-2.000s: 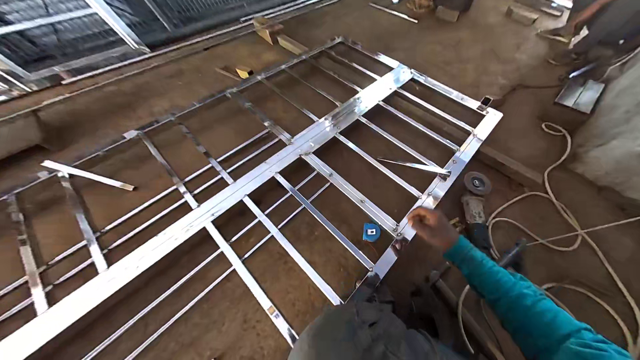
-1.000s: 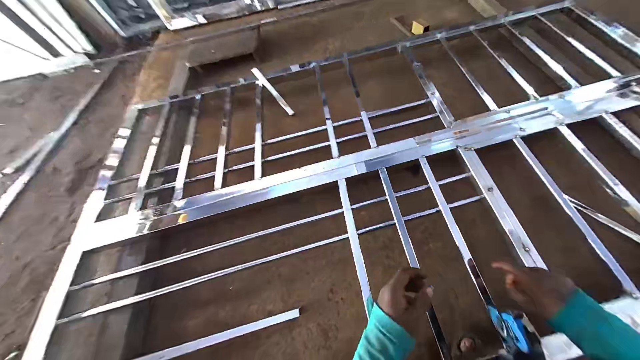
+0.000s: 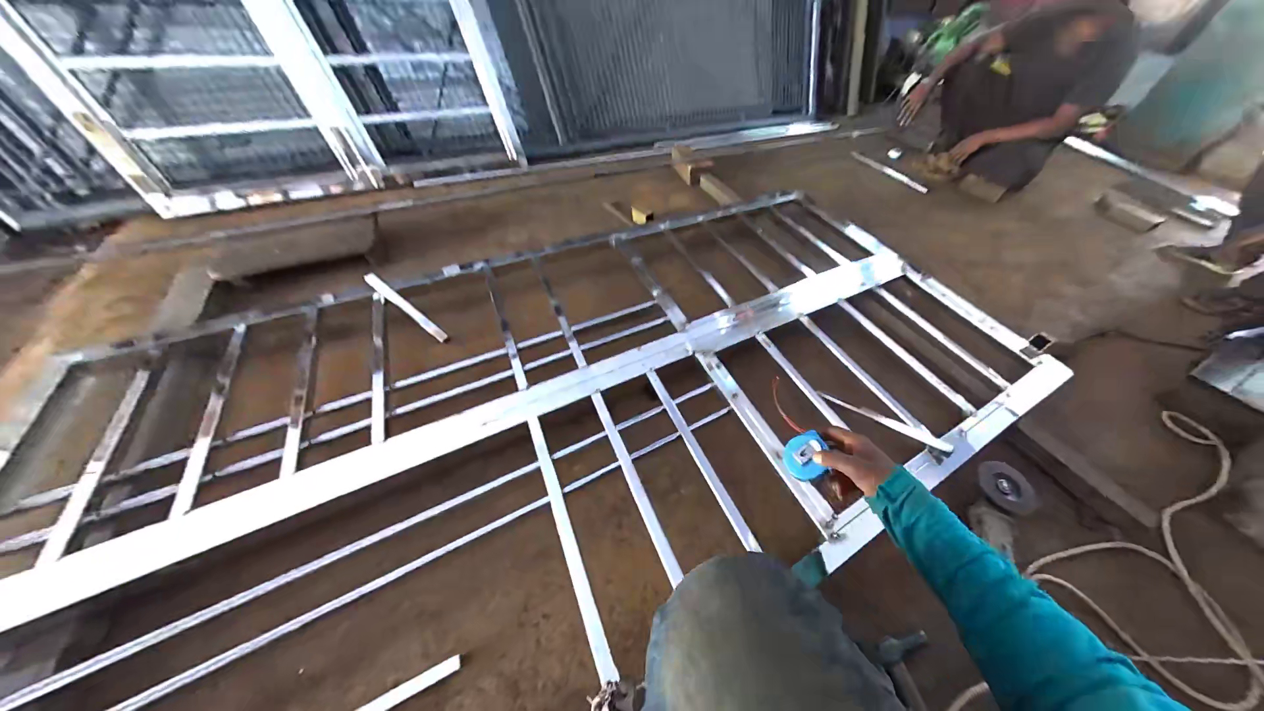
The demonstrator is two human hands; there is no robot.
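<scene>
My right hand [image 3: 851, 464] holds a blue tape measure [image 3: 806, 455] by its case, above the lower right part of a welded metal frame [image 3: 563, 390]. A thin reddish strip rises from beside the tape. The frame has a wide central bar, narrow crossbars and long thin rods, and lies flat. A teal patch, perhaps my left sleeve, shows between my knee [image 3: 760, 632] and the frame's corner; my left hand itself cannot be made out. A loose metal strip [image 3: 889, 425] lies across the bars near my right hand.
An angle grinder [image 3: 1005, 489] lies right of the frame, near a coiled rope [image 3: 1185, 513]. A hammer [image 3: 899, 649] is beside my knee. Another metal frame [image 3: 326, 118] stands at the back left. A co-worker [image 3: 1037, 89] crouches at the back right. Wood blocks [image 3: 688, 165] lie behind the frame.
My right hand has taken hold of the blue tape measure, which lay by the crossbars two seconds ago. Both hands showed one second ago; my left is now out of sight. The view has turned considerably.
</scene>
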